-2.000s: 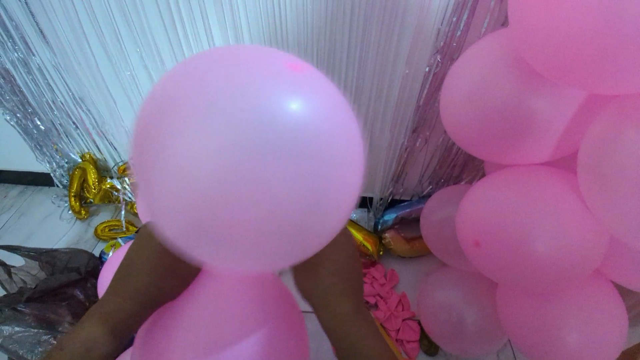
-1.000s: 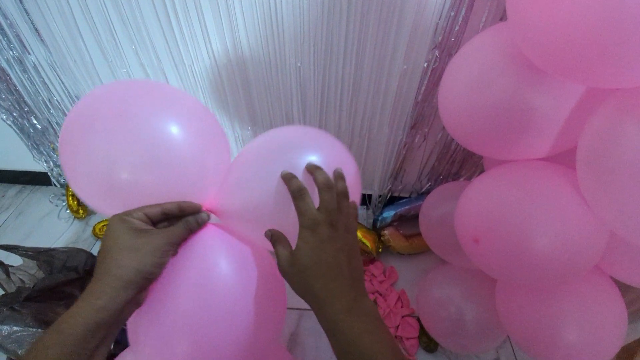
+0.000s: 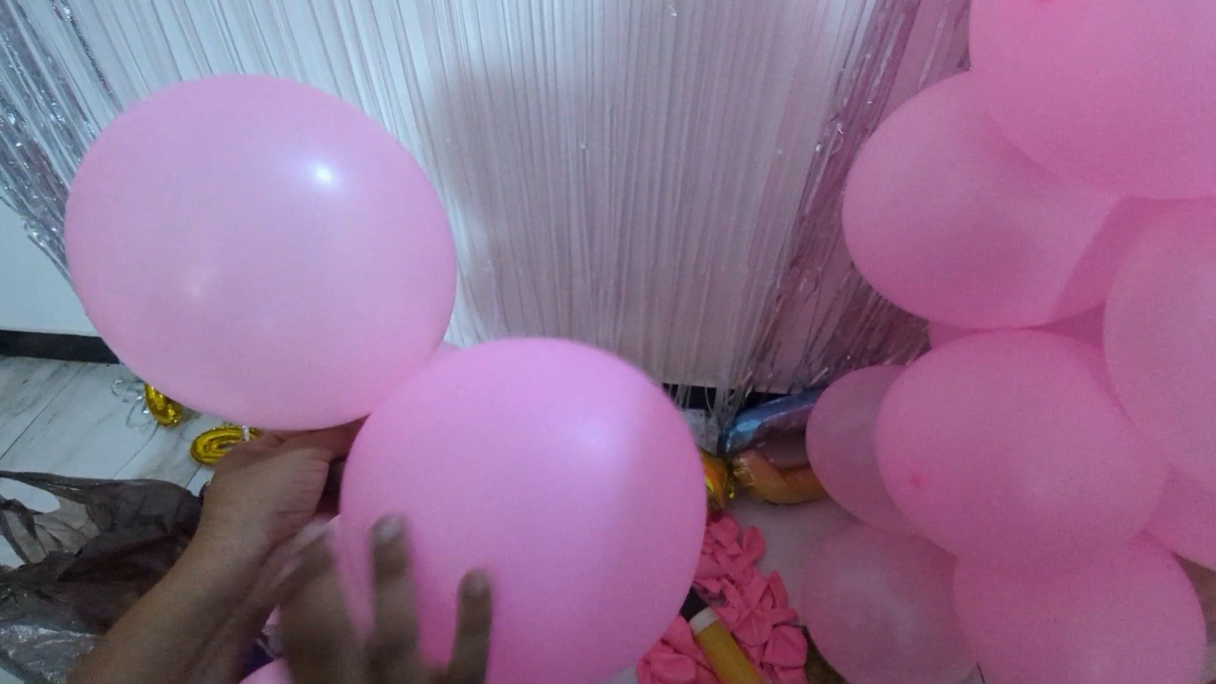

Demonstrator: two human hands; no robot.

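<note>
A large inflated pink balloon [image 3: 256, 247] is at the upper left, and my left hand [image 3: 275, 475] is just beneath it, near where the balloons meet. The fingertips of that hand are hidden behind the balloons. In front, a second inflated pink balloon [image 3: 532, 513] fills the lower middle. My right hand [image 3: 389, 608], blurred, lies against its lower left side with the fingers spread. Part of another pink balloon [image 3: 268, 673] shows at the bottom edge.
A cluster of inflated pink balloons [image 3: 1016, 446] stands at the right. Deflated pink balloons [image 3: 750, 579] lie by a yellow tube-like object [image 3: 724, 646]. Behind hangs a metallic fringe curtain [image 3: 617, 190]. Gold foil balloons [image 3: 220, 444] and a dark plastic bag [image 3: 104, 541] are at the left.
My right hand has moved down and left, from the right-hand balloon to the lower one. A pink balloon now stands in front of my left fingertips, which showed pinching the balloon necks one second ago.
</note>
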